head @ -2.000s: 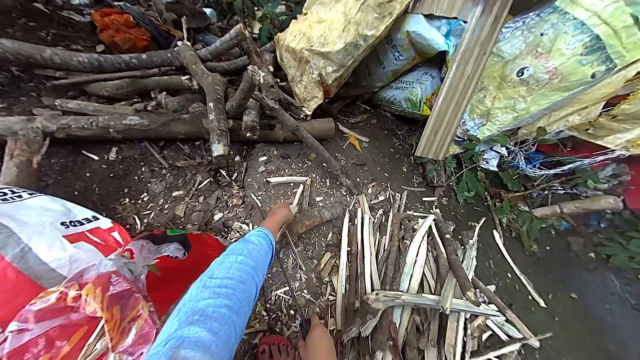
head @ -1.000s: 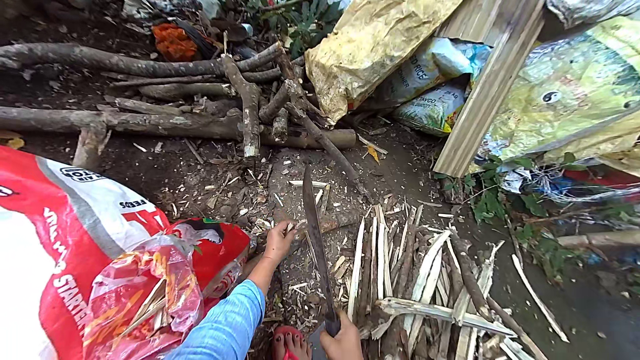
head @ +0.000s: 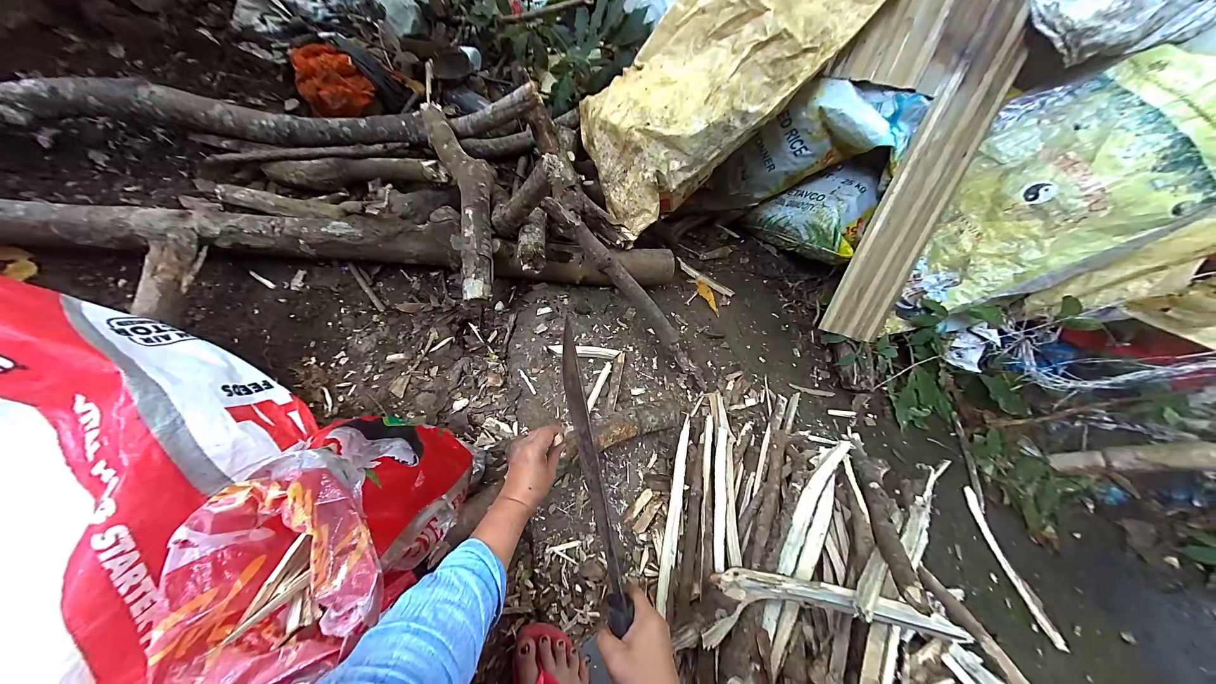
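Note:
My right hand grips the dark handle of a machete, its long blade pointing up and away from me. Left of the blade, my left hand is near the end of a branch lying on the ground; its fingers are bent, and whether they hold a small piece of wood cannot be told. To the right lies a pile of split sticks, with a thicker split piece across it. Thin wood pieces and chips are scattered beyond my hands.
Logs and branches lie across the ground ahead. A red and white feed sack and a plastic bag with wood slivers are at left. Sacks and a leaning ribbed panel stand at upper right. My foot is beside the machete handle.
Two seconds ago the machete was low between my hands; its blade has since been raised upright. My left hand has come back from the thin pieces on the ground. The view has shifted left.

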